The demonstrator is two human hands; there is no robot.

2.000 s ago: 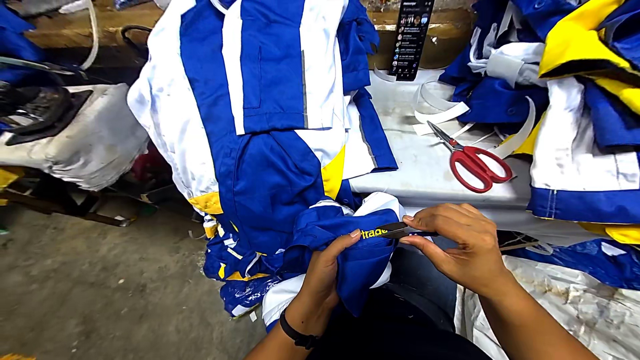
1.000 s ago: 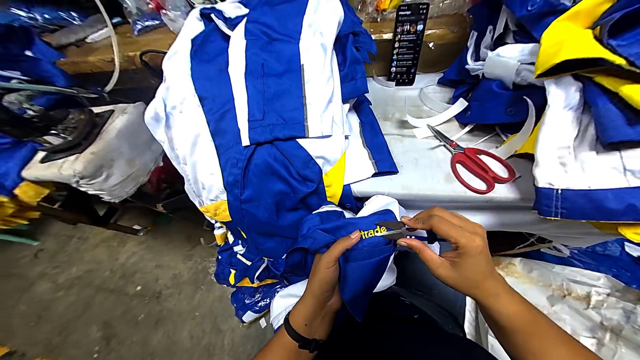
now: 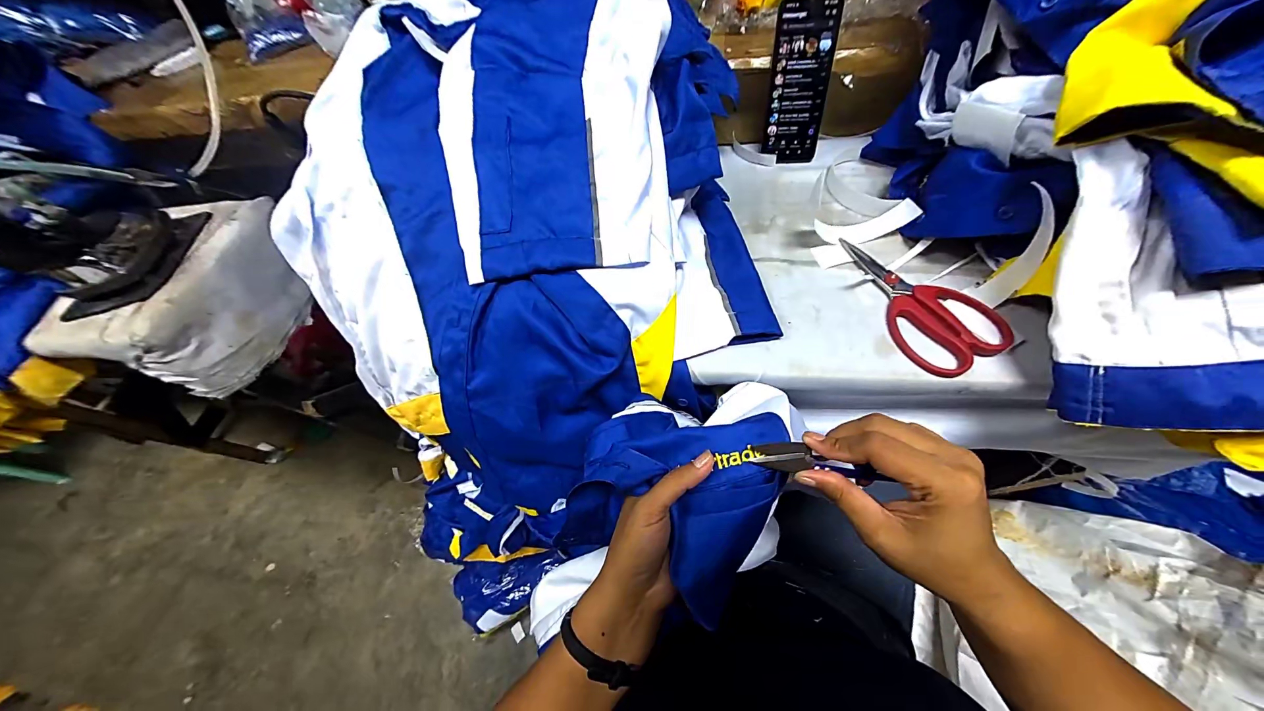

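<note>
My left hand [image 3: 647,538] grips a bunched blue and white garment [image 3: 731,504] over my lap, its thumb beside yellow embroidered lettering. In my right hand [image 3: 889,484] is a small pair of thread snips [image 3: 785,456], pinched between thumb and fingers. The blades lie flat over the end of the lettering; whether they touch a thread is too small to tell. Beyond my hands, a larger blue and white garment with yellow patches [image 3: 543,355] hangs over the table edge. Red-handled scissors [image 3: 923,306] rest on the white tabletop, points towards the back.
A phone with a lit screen [image 3: 805,79] stands at the back of the table [image 3: 790,346], near white strips [image 3: 869,222]. Blue, white and yellow garments [image 3: 1136,237] are piled at the right. An iron [image 3: 128,262] sits on a cloth-covered pad [image 3: 217,306] at the left.
</note>
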